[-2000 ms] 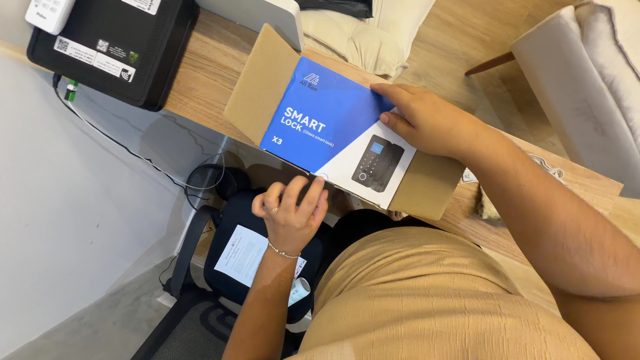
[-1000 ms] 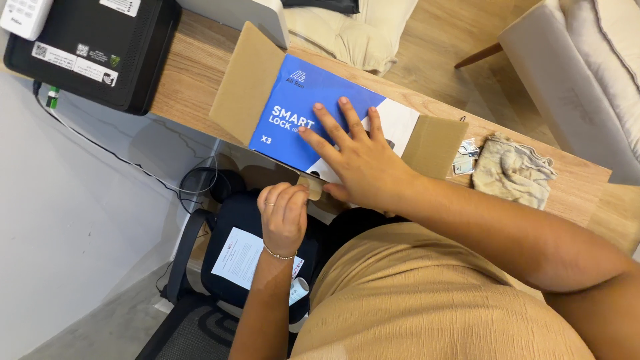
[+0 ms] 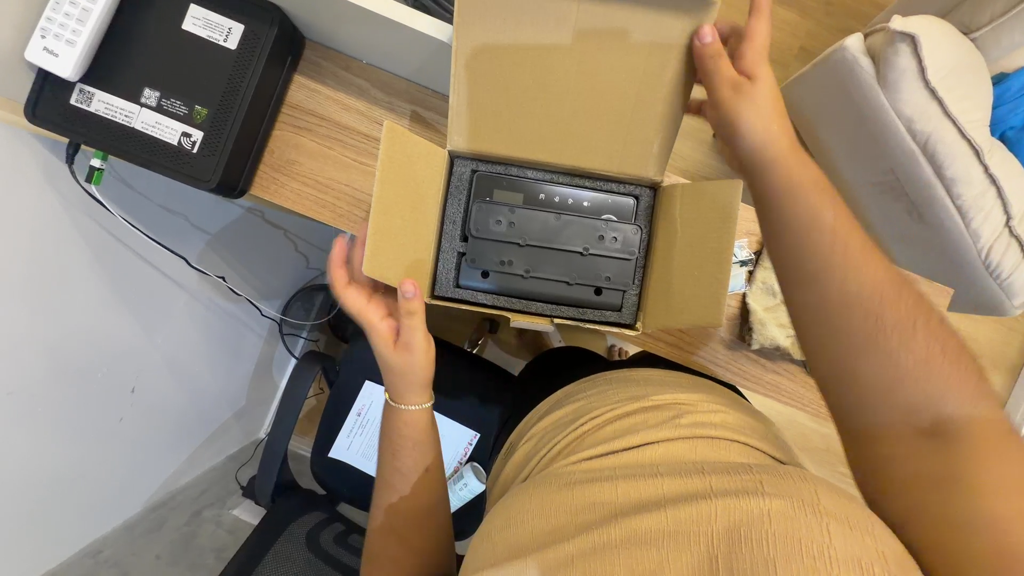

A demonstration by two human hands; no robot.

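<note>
A cardboard smart lock box point(image 3: 692, 256) stands on the wooden desk with its lid raised and its side flaps spread. Grey foam point(image 3: 450, 232) lines it, around a black smart lock point(image 3: 568, 190) and a black plastic plate point(image 3: 552, 232) lying over it. My right hand point(image 3: 736, 88) is at the right edge of the raised lid point(image 3: 572, 88), thumb on the inner face; its other fingers are partly hidden. At the left flap point(image 3: 404, 204) is my left hand point(image 3: 384, 320), fingers apart, partly behind the flap, holding nothing that I can see.
A black router point(image 3: 184, 96) with a white remote control point(image 3: 68, 36) on it sits on the desk's left point(image 3: 328, 136). Cables hang beside the wall. Right of the box lies a beige cloth point(image 3: 772, 308). Papers point(image 3: 360, 428) rest on a black office chair point(image 3: 456, 376); a beige sofa point(image 3: 904, 176) stands beyond.
The lid with the blue printed face has been opened, showing the foam and the black parts. My right hand has moved from the lid's top to its raised edge; my left hand has moved to the left flap.
</note>
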